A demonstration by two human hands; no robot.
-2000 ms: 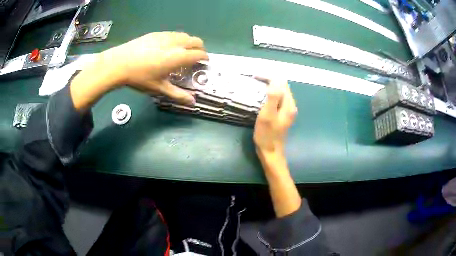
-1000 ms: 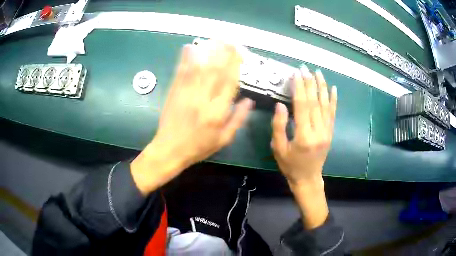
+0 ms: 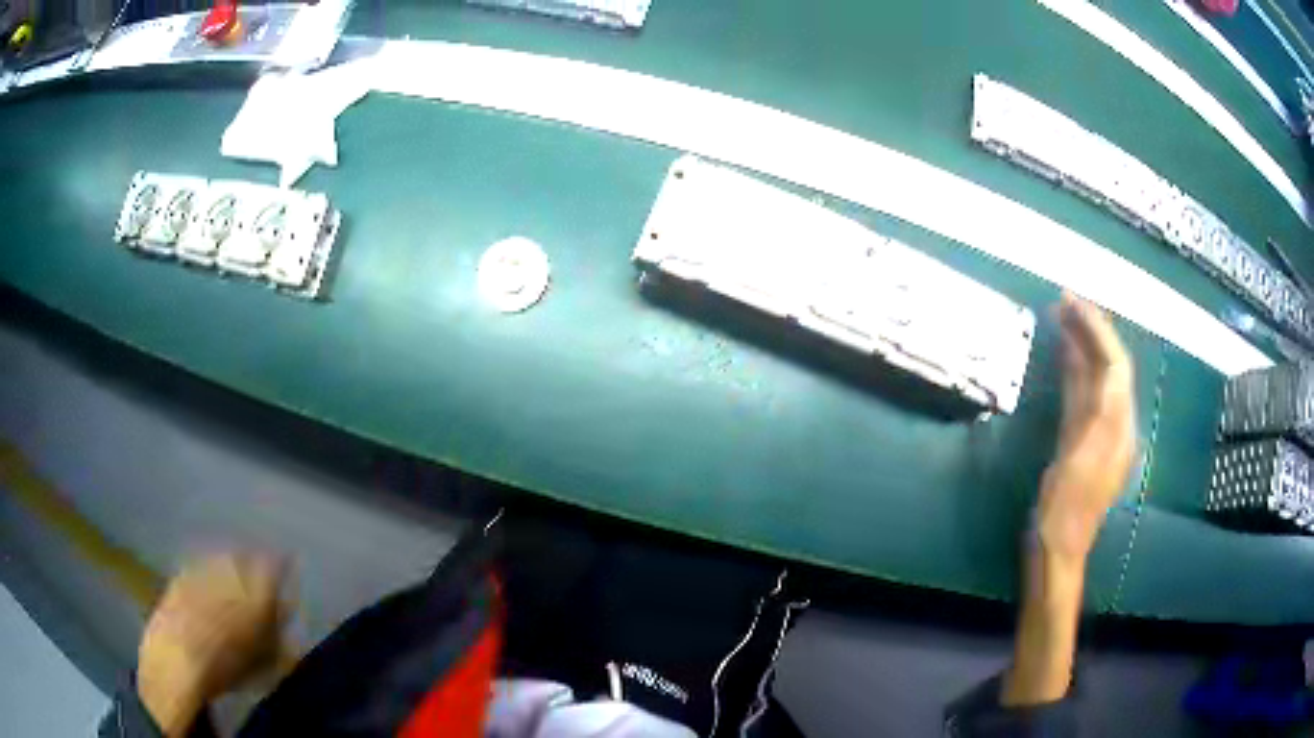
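A long silver stack of carrier fixtures (image 3: 836, 281) lies at a slant on the green bench. My right hand (image 3: 1092, 418) is just right of the stack's right end, fingers extended together, holding nothing that shows. My left hand (image 3: 216, 634) is low at the left, off the bench, small and blurred; I cannot tell whether it holds anything. A carrier fixture with round nests (image 3: 224, 228) lies at the left of the bench. A loose pale disc (image 3: 513, 274) lies between it and the stack.
Fixture stacks (image 3: 1265, 469) stand at the right edge. A long carrier row (image 3: 1138, 188) runs at the upper right. White strips (image 3: 692, 116) cross the green bench (image 3: 577, 418). A crumpled white cloth (image 3: 281, 130) lies near a red button (image 3: 221, 20) at the upper left.
My left hand has let go of the stack and dropped down left, off the bench. My right hand has moved off the stack to its right. The view has shifted, with bench items now elsewhere in the picture.
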